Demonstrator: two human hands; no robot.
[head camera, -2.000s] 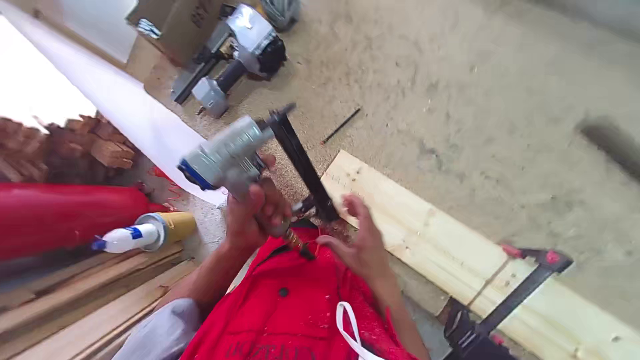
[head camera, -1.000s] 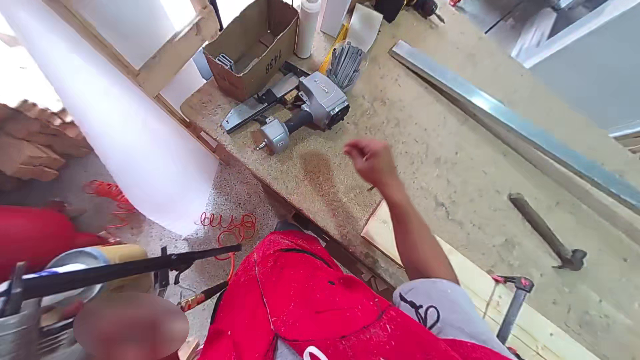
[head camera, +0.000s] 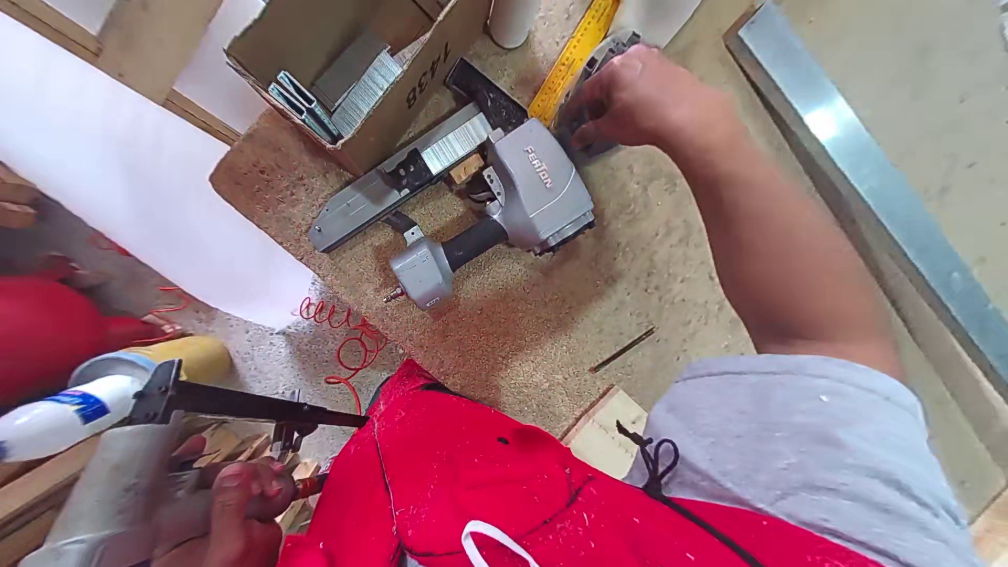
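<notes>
My left hand (head camera: 236, 504) is closed round the handle of a grey pneumatic nailer (head camera: 118, 480) at the lower left, its black magazine pointing right. My right hand (head camera: 642, 98) reaches to the top of the workbench, fingers bent down over a pile of dark metal fastener strips (head camera: 606, 59); whether it grips any is hidden. Just left of that hand lies a grey Ferton pneumatic stapler (head camera: 539, 185) with staples in its open magazine. Beside it, a cardboard box (head camera: 433, 75) holds strips of metal staples (head camera: 366, 94).
A yellow ruler (head camera: 571, 63) lies by the right hand. A metal-faced bar (head camera: 866, 157) runs along the right. A pencil-like stick (head camera: 622, 350) and a pine board (head camera: 606, 433) lie near the apron. A red coiled hose (head camera: 354, 354), white bottle (head camera: 71, 413) and red tank (head camera: 47, 339) are at left.
My right hand has moved from beside the nailer, across the bench, to the fastener strips. The left hand has carried the nailer away to the lower left. The view has shifted strongly.
</notes>
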